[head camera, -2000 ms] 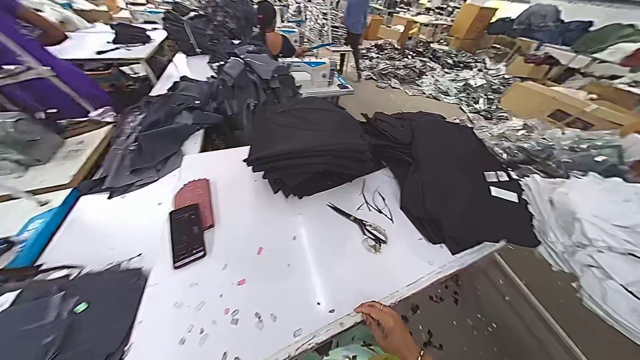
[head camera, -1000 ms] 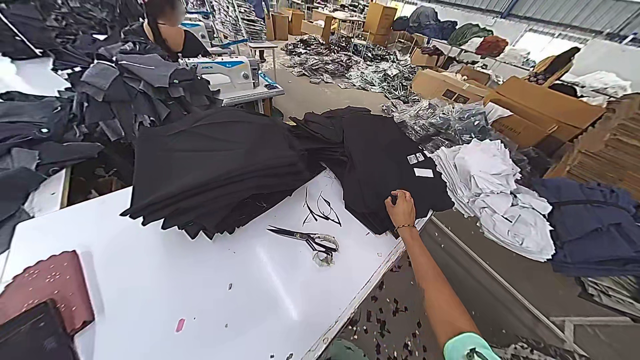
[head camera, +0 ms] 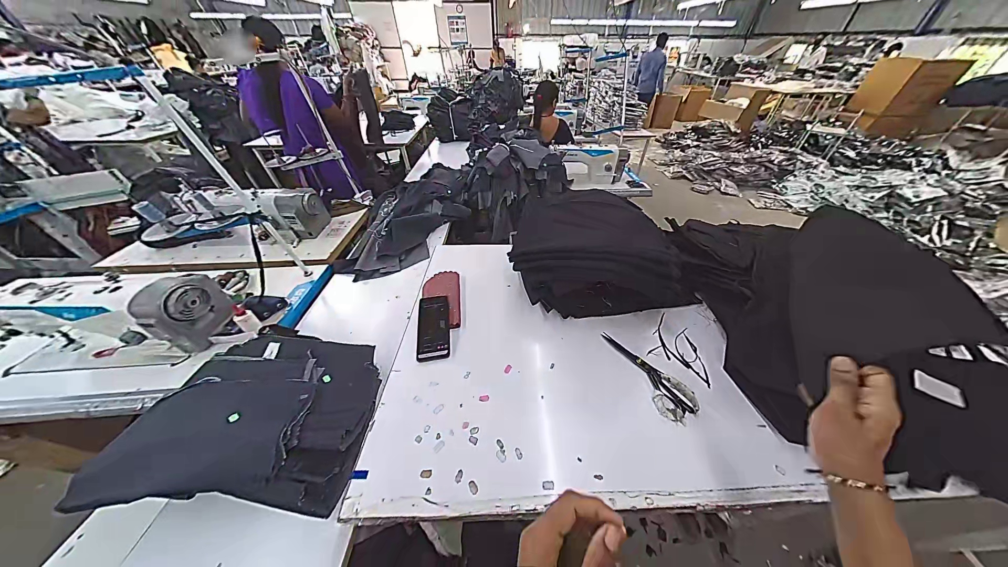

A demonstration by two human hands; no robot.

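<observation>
My right hand (head camera: pixel 854 413), with a bracelet at the wrist, grips the edge of a black fabric panel (head camera: pixel 866 291), which lifts off the black cloth pile at the table's right. White labels (head camera: pixel 939 388) lie on that pile. My left hand (head camera: pixel 571 529) is just beyond the table's front edge, its fingers curled and apart, with nothing visible in it. Fabric shears (head camera: pixel 654 378) with wrapped handles lie on the white table (head camera: pixel 583 425) beside thin black strips (head camera: pixel 681 350). A folded stack of black fabric (head camera: pixel 594 252) stands behind them.
A phone (head camera: pixel 433 327) overlaps a red scalloped case (head camera: pixel 445 291). Small scraps and stickers dot the tabletop. Dark fabric pieces (head camera: pixel 236 425) lie at the left, near sewing machines (head camera: pixel 185 303). A person in purple (head camera: pixel 295 118) stands back left; another person (head camera: pixel 545 114) sits behind the stack.
My right hand now holds up a black panel from the right pile; a second ago it was on that pile's edge. My left hand has come into view. The view has swung left and up.
</observation>
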